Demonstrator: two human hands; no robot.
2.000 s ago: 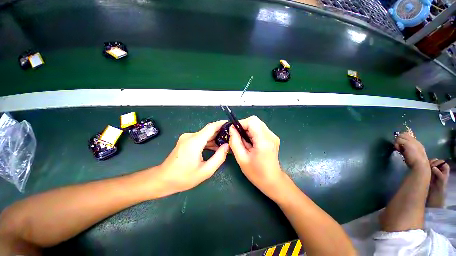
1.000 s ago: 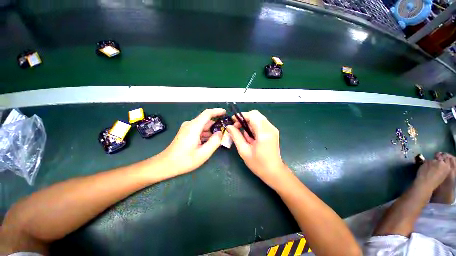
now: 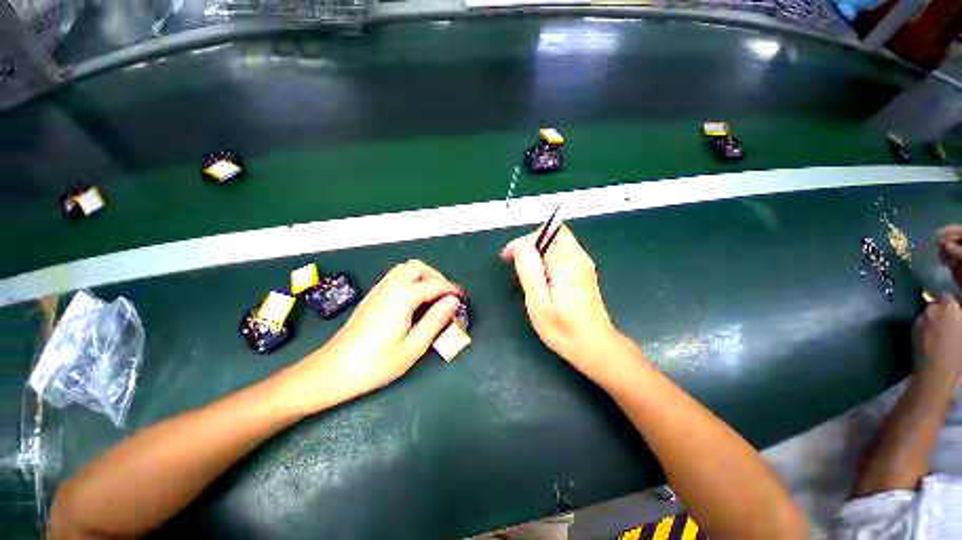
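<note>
My left hand (image 3: 396,322) holds a dark device unit (image 3: 461,314) low over the green surface; the fingers hide most of it. Its white battery (image 3: 451,342) with a yellow edge sticks out below the fingertips. My right hand (image 3: 561,280) is apart from the unit, to its right, and holds black tweezers (image 3: 549,229) with the tips pointing up and away over the white strip. Two more device units lie left of my left hand, one (image 3: 265,329) beside the other (image 3: 331,295), each with a white and yellow battery.
A crumpled clear bag (image 3: 90,357) lies at left. Beyond the white strip (image 3: 401,224), several units with batteries lie on the green belt (image 3: 369,158). At right are dark bits (image 3: 876,264), tan-gold bits (image 3: 898,240) and a neighbouring person's hands (image 3: 937,332).
My right hand has moved away from the unit to the right, with the tweezers. My left hand has moved slightly down and left with the unit. The whole view has shifted and tilted.
</note>
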